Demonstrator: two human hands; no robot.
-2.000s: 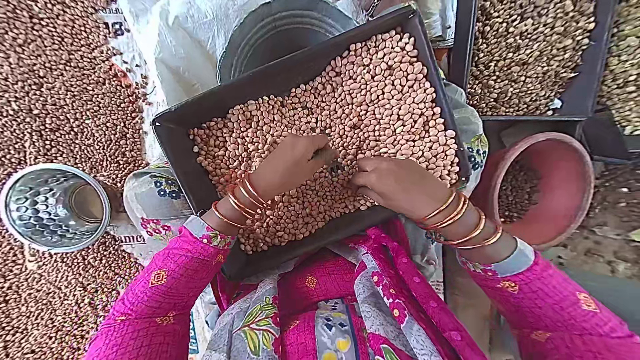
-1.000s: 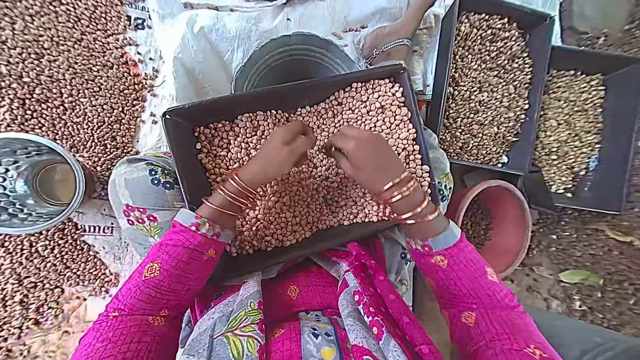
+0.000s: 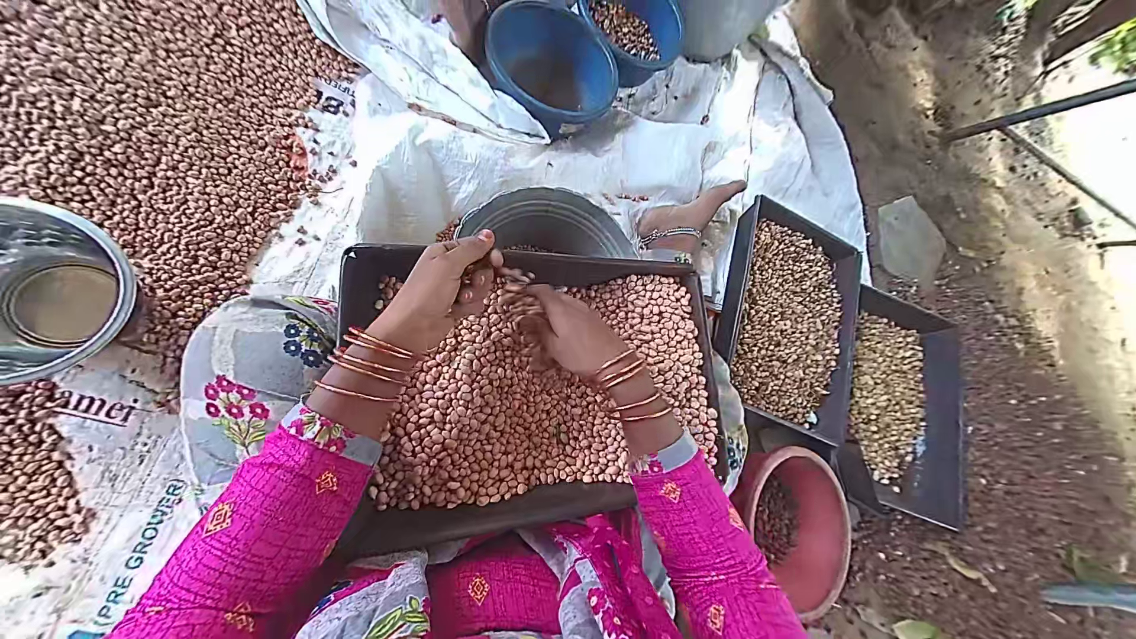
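Note:
A black tray [image 3: 532,510] rests on my lap, heaped with pinkish-brown nuts or seeds [image 3: 461,417]. My left hand [image 3: 448,284] is raised at the tray's far edge, fingers curled around a few nuts. Close beside it, my right hand [image 3: 568,328] is bent over the heap with several nuts at its blurred fingertips. Just beyond the tray stands a grey tub [image 3: 546,217], partly hidden by the tray's rim.
Two black trays [image 3: 790,311] of smaller pieces and a reddish pot [image 3: 812,532] stand at the right. Blue buckets [image 3: 552,67] are on the white sheet ahead. A large nut heap [image 3: 151,133] and a metal vessel [image 3: 67,293] lie left. A bare foot [image 3: 688,222] is beside the tub.
Both hands have moved from the middle of the nuts to the tray's far edge, where nuts now show in the fingers. The view has shifted, bringing the blue buckets in.

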